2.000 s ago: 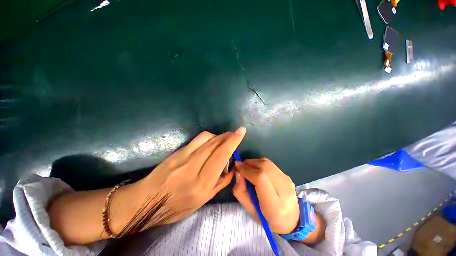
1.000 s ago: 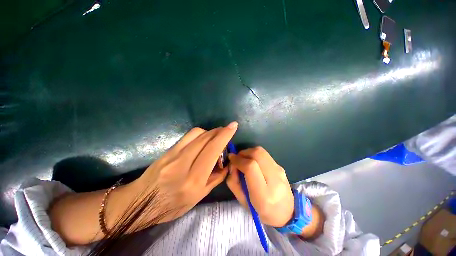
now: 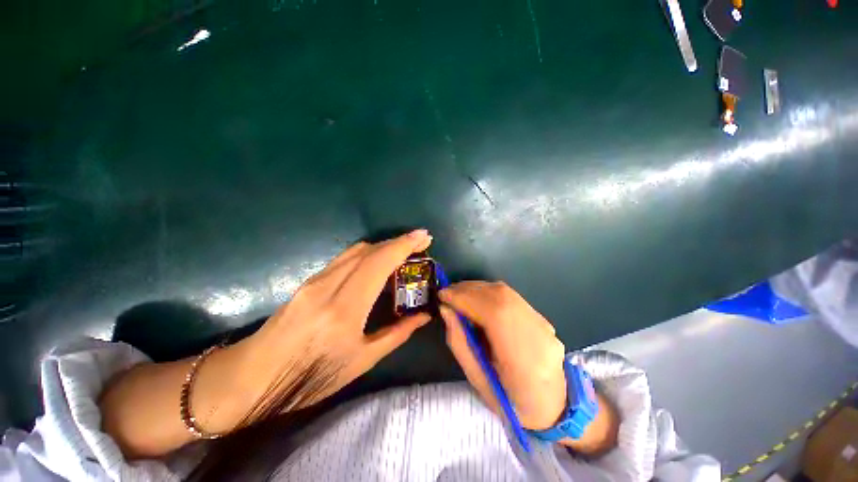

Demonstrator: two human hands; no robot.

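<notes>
A small watch case [image 3: 414, 285] with yellow, black and white internals faces up between my hands, near the bench's front edge. My left hand [image 3: 329, 315] holds it between thumb and fingers from the left. My right hand [image 3: 503, 348] grips a bright blue pry stick [image 3: 495, 386]. The stick's upper end is at the case's right side; whether it touches the case I cannot tell.
At the upper right of the dark-green bench [image 3: 282, 141] lie tweezers [image 3: 681, 36], two dark screens [image 3: 731, 72] [image 3: 722, 19] with orange-gold flex, and a short grey strip [image 3: 771, 91]. A white scrap [image 3: 194, 40] lies upper left. Another person's sleeve [image 3: 823, 282] is at right.
My left fingers have opened off the top of the case, so its internals now show. My right hand has shifted slightly right and down with the blue stick.
</notes>
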